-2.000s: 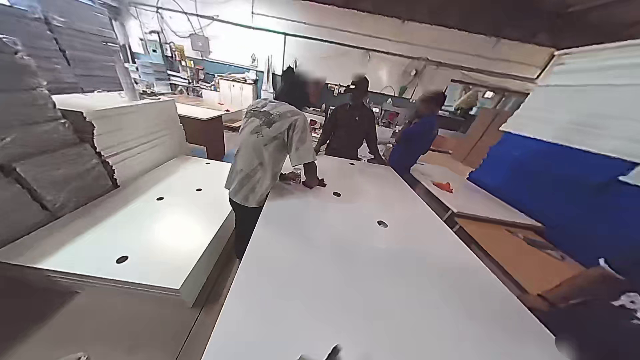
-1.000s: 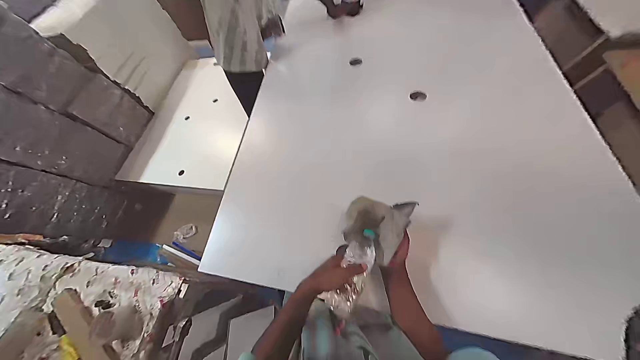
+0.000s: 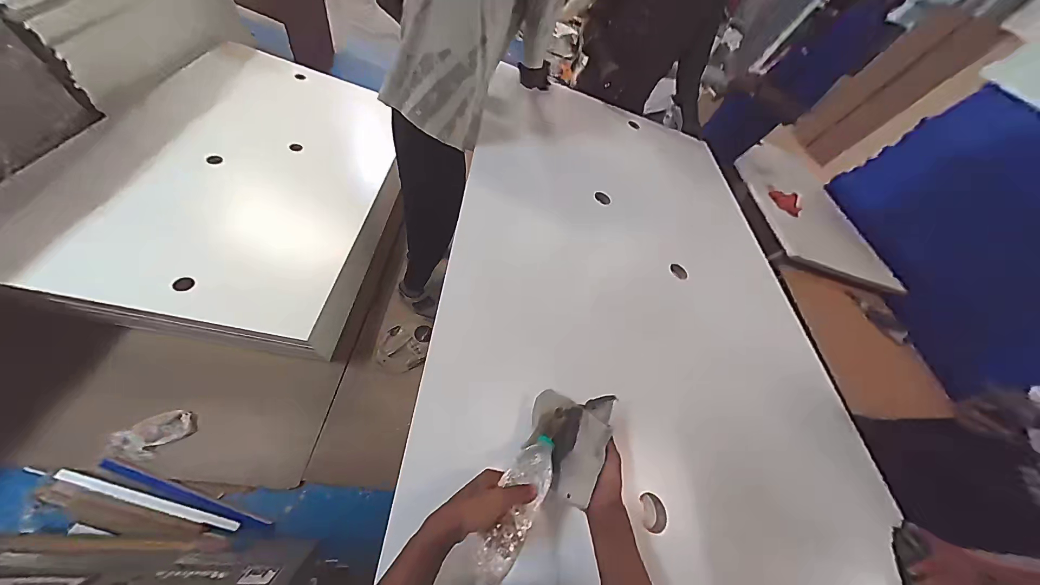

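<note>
Over the near part of a large white panel (image 3: 561,317) with round holes, my left hand (image 3: 479,504) grips a clear plastic bottle (image 3: 520,504) that has a green tip. The tip touches or lies just before a grey, darkly stained cloth (image 3: 561,414). My right hand (image 3: 608,479) holds this cloth from its right side, with one corner sticking up. A round hole (image 3: 652,513) in the panel shows just right of my right forearm.
A person (image 3: 443,81) in a patterned shirt stands at the panel's left edge, a gloved hand on it. Another person in dark clothes is at the far end. Left is a stack of white panels (image 3: 276,219); blue sheeting (image 3: 942,227) hangs right. Crumpled plastic (image 3: 154,431) lies on the left.
Both hands, low in view a second ago with the bottle and cloth, still hold them. The view has shifted, so the far end of the panel shows again.
</note>
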